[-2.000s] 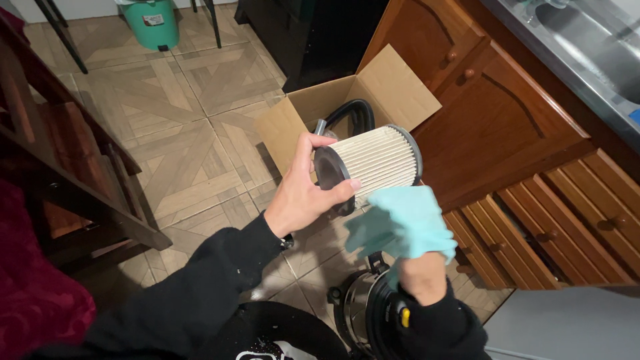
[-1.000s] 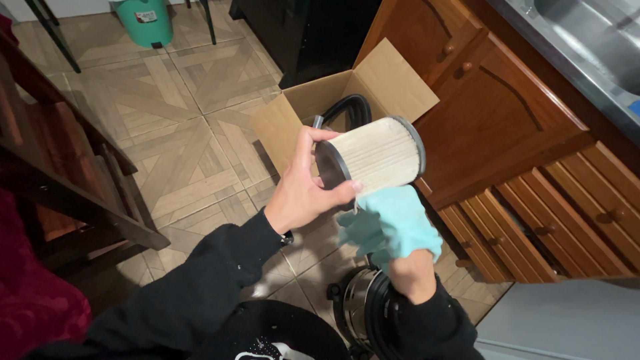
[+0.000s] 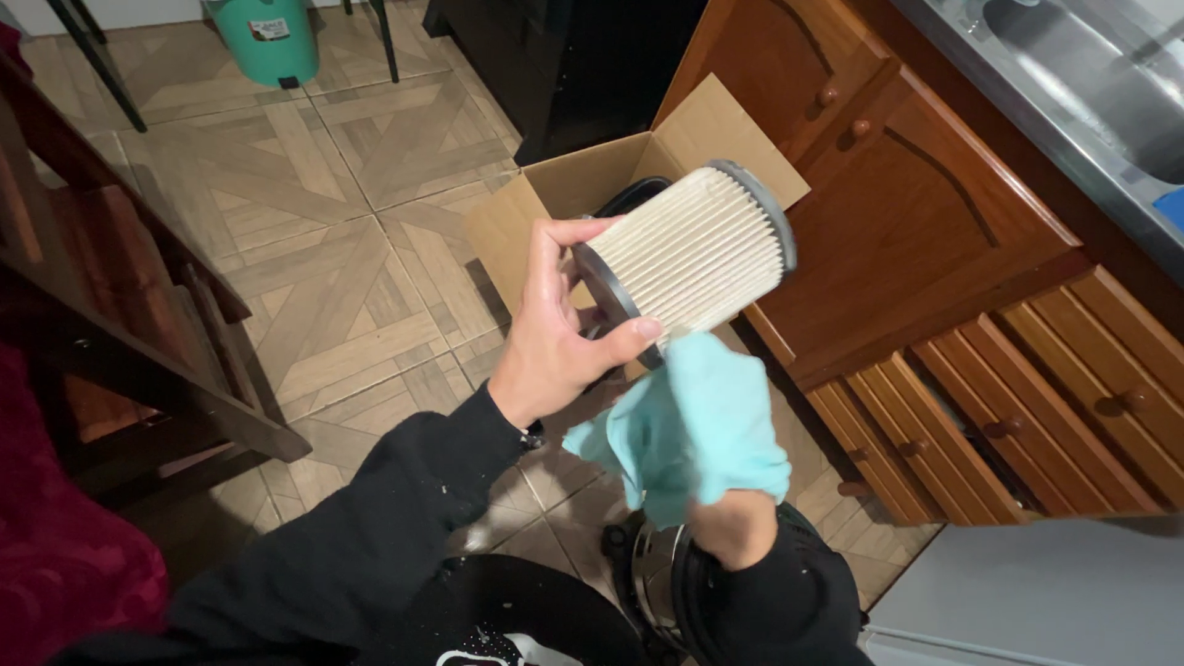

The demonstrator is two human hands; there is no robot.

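Note:
A pleated cylindrical filter cartridge (image 3: 694, 250) with dark end rims is tilted in the middle of the view. My left hand (image 3: 564, 324) grips its near rim, thumb on one side and fingers on the other. A light-blue cloth (image 3: 703, 425) covers my right hand (image 3: 731, 523), whose fingers are hidden beneath it; the cloth is at the filter's lower edge. Below the right hand stands a round metal canister with black parts (image 3: 652, 573), partly hidden by the sleeve.
Behind the filter, an open cardboard box (image 3: 504, 227) holds a black hose (image 3: 638, 192). Wooden cabinets (image 3: 916, 203) and a steel sink (image 3: 1091, 74) are at right. A wooden chair-like frame (image 3: 139, 356) stands at left, a green bucket (image 3: 268, 42) at the upper left.
The cloth-covered right hand has shifted slightly along the filter's lower side, toward the near rim. The left hand keeps its grip on the rim, and the pleats show more sharply than one second ago.

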